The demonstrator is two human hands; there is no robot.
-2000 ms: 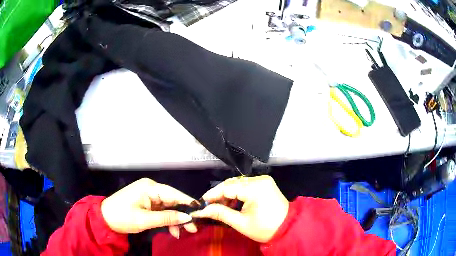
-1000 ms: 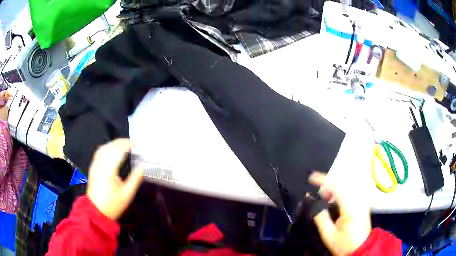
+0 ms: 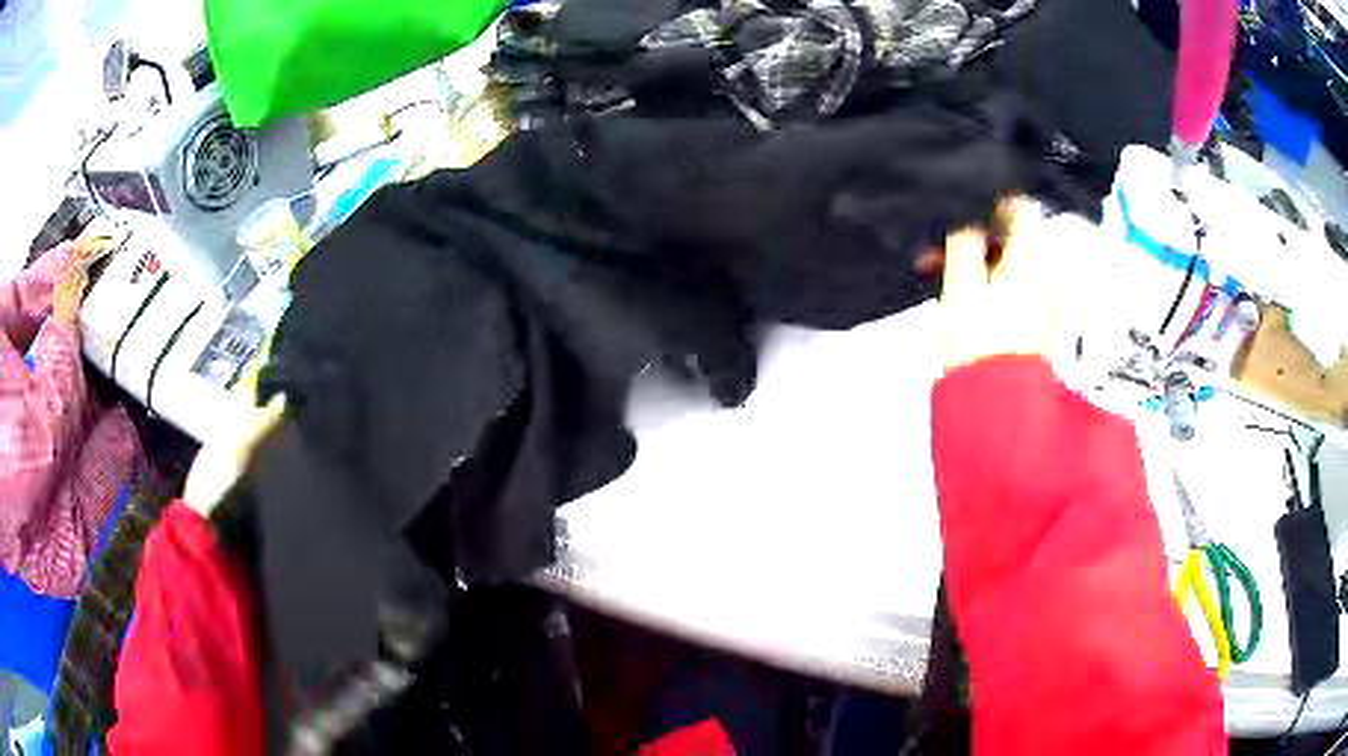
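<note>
A black garment (image 3: 636,222) lies bunched across the white table and hangs over its front edge at the left. My left hand (image 3: 234,451) holds the garment's left side, with the fingers partly hidden by the cloth. My right hand (image 3: 1008,281) is at the garment's upper right part, with the fingertips on the cloth; it looks blurred and bright. The lower left end of the garment is blurred.
Scissors with yellow and green handles (image 3: 1224,603) and a black device (image 3: 1307,598) lie at the right. The sewing machine's presser foot area (image 3: 1171,387) is at the right. Plaid cloth (image 3: 806,59) is piled at the back, beside a green bag (image 3: 333,52). Another person's pink sleeve (image 3: 52,458) is at the left.
The garment has moved left and is now bunched, its cut end no longer spread at the right. My left hand moved left onto it; my right hand moved up and away. The camera view has shifted left.
</note>
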